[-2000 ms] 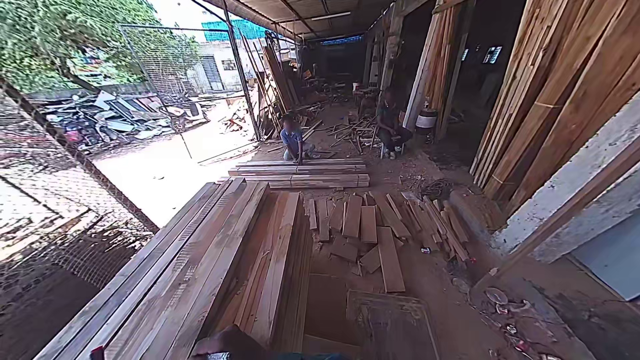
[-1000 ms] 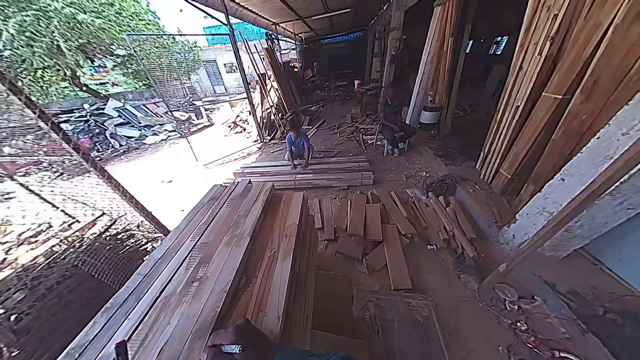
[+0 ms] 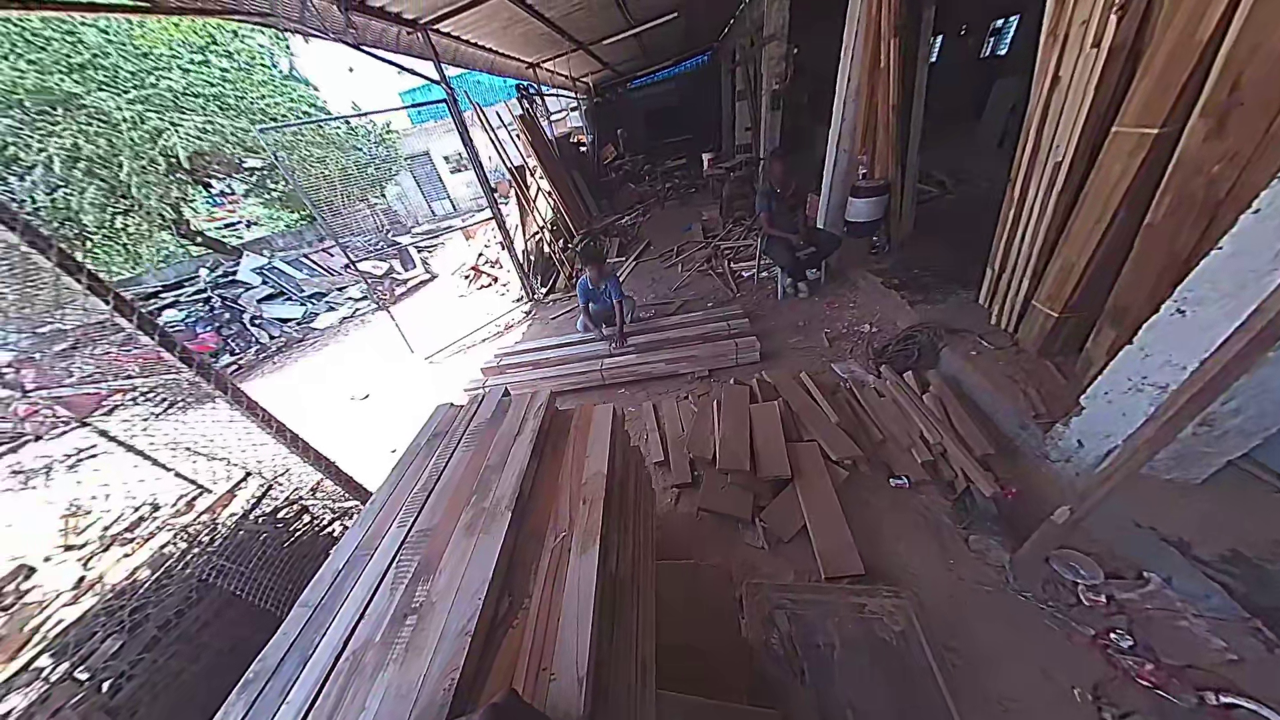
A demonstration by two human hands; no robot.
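At the bottom edge a small dark shape, which looks like the top of my right hand (image 3: pixel 508 706), shows against the near end of a stack of long sawn planks (image 3: pixel 450 560). Its fingers and anything in them are cut off by the frame. My left hand is out of view. The planks lie lengthwise, side by side, reaching away from me. Beyond their far end a lower stack of boards (image 3: pixel 640 362) lies crosswise. A person in a blue shirt (image 3: pixel 602 300) crouches behind it with both hands at the boards.
Short wooden offcuts (image 3: pixel 822 510) lie on the ground right of the planks, near a flat panel (image 3: pixel 850 650). A seated person (image 3: pixel 792 235) is farther back. Tall boards (image 3: pixel 1130 170) lean at the right by a slanted wooden post (image 3: pixel 1160 440). Wire mesh fencing (image 3: pixel 250 540) stands left.
My right hand, plainly seen at the bottom edge earlier, has dropped almost wholly out of the frame. A small dark object at the lower left edge is gone from view.
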